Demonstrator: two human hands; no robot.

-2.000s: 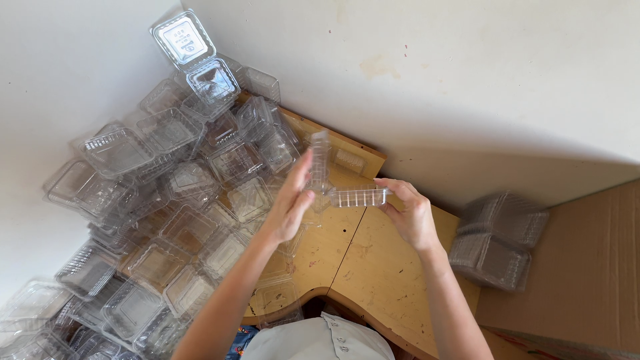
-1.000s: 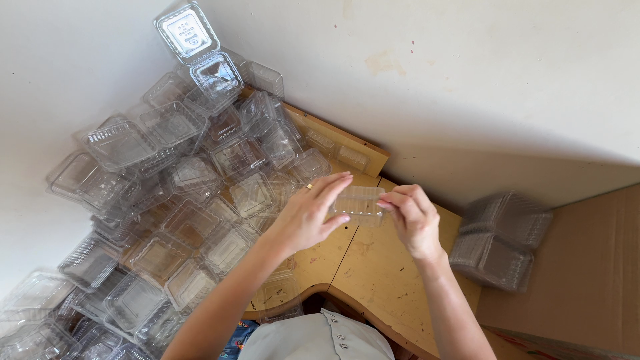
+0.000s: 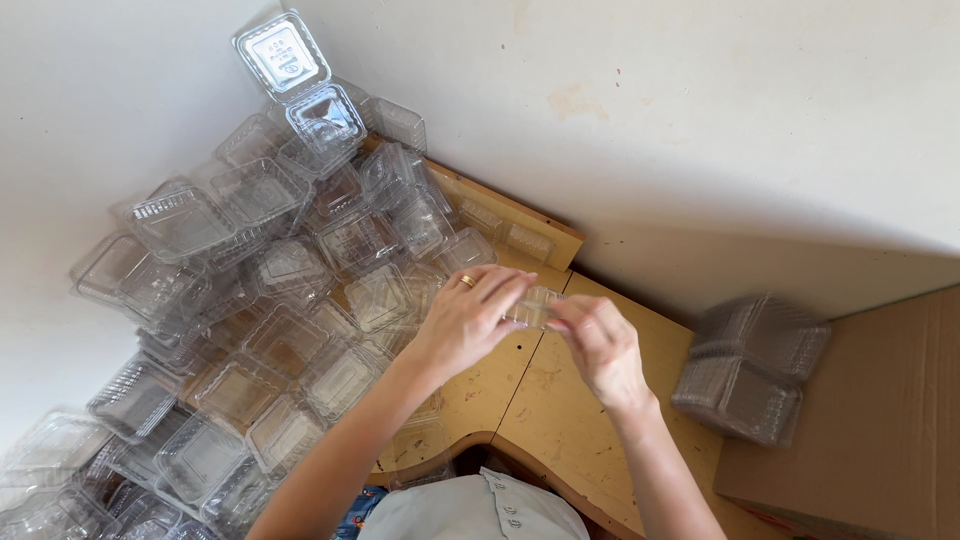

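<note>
A small clear plastic clamshell container (image 3: 534,307) is held between my two hands above the wooden desk. My left hand (image 3: 469,319), with a gold ring on one finger, grips its left side. The fingertips of my right hand (image 3: 600,337) pinch its right edge and are slightly blurred. My fingers cover parts of the container. To the left a large heap of clear plastic clamshell containers (image 3: 289,341) covers the desk, many of them with lids spread apart. Nested clamshell containers (image 3: 742,367) stand on the right.
A large cardboard box (image 3: 870,420) stands at the right. The yellowish wooden desk (image 3: 480,397) has a curved front edge and a raised wooden strip (image 3: 502,202) along the back. White walls (image 3: 712,112) meet behind the heap. Two small clear pieces lie near the strip.
Two seconds ago the container's halves were spread at an angle between my hands. They are now folded together, and my hands are closer to each other.
</note>
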